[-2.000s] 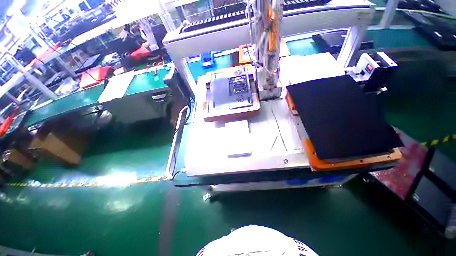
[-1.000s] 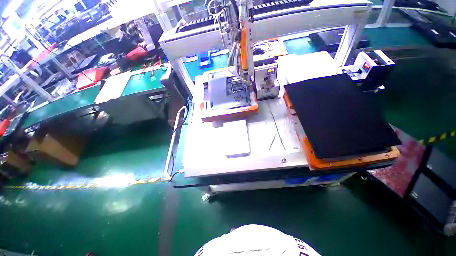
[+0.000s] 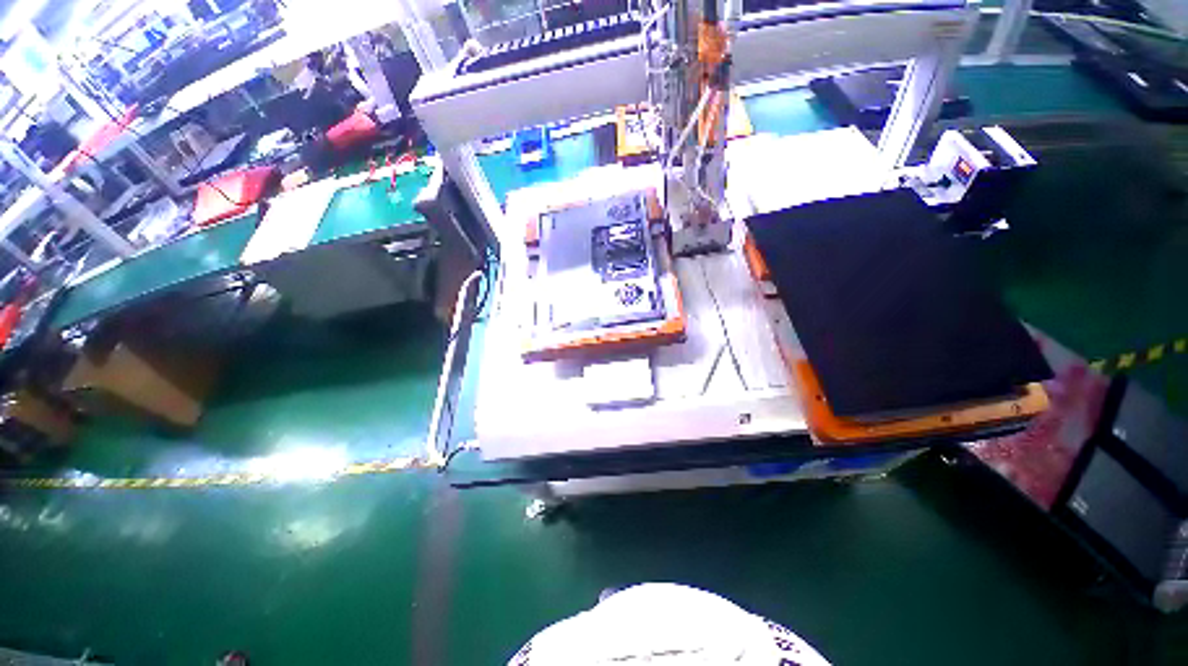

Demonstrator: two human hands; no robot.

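Note:
Neither of my hands is in view. In front of me the automatic screw machine's white table (image 3: 521, 423) holds an orange-edged fixture (image 3: 606, 345) at its left. A grey laptop (image 3: 567, 273), bottom side up, lies in that fixture, with a dark recess and round grilles at its right part. The machine's moving head (image 3: 701, 156), with an orange part, stands just right of the laptop. A large matte black pad or cover (image 3: 899, 306) lies on the right-hand orange fixture (image 3: 834, 423).
A small white-black box (image 3: 971, 169) stands right of the machine. A trolley with a red-white deck (image 3: 1042, 449) carries dark laptops at the lower right. A green-topped workbench (image 3: 209, 254) and a cardboard box (image 3: 150, 377) are at the left. A white rounded shape (image 3: 664, 631) shows at the bottom.
The machine head moved left over the laptop, then back right. The left fixture with the laptop now sits nearer to me on the table, and more of the laptop shows.

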